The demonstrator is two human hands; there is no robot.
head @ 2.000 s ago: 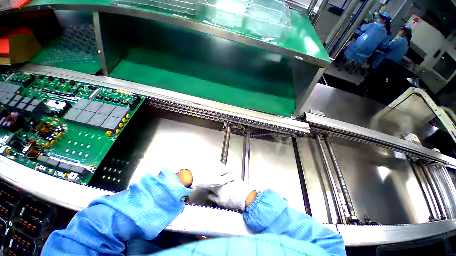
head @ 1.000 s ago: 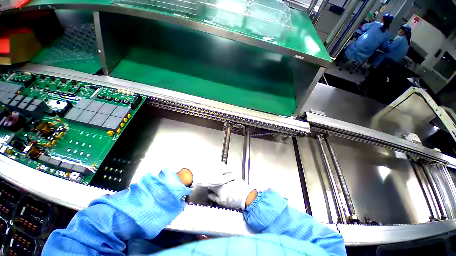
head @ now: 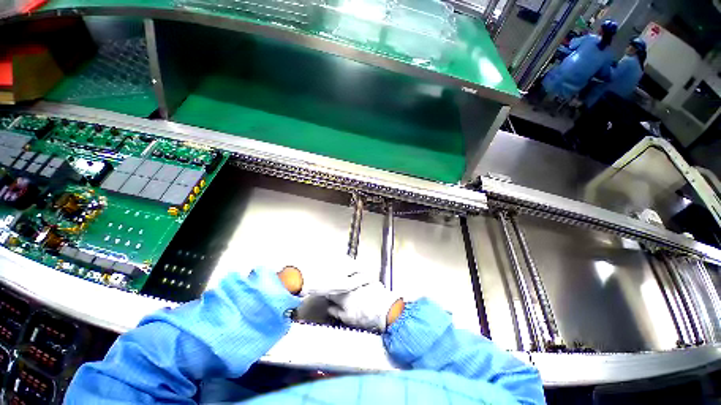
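Observation:
My left hand (head: pixel 322 283) and my right hand (head: pixel 362 305), in pale knit gloves, lie together over the near conveyor rail (head: pixel 316 348). They touch or overlap, and the pale gloves blend into the bright metal plate behind them. Their fingers cannot be made out clearly, and no held object shows. A large green circuit board (head: pixel 126 231) lies on the conveyor to the left of my hands. It carries grey rectangular blocks (head: pixel 154 180), yellow dots near its edge and dark round coils with copper colour.
Metal cross shafts (head: pixel 387 245) span the line on the right. A green-topped shelf (head: pixel 316 134) stands behind, with clear trays (head: pixel 411 32) on top. A brown box (head: pixel 32 75) is at the far left. Coil trays (head: pixel 47 356) are at lower left. Two people in blue sit at upper right.
The view has shifted very slightly. My hands and the board stay in place.

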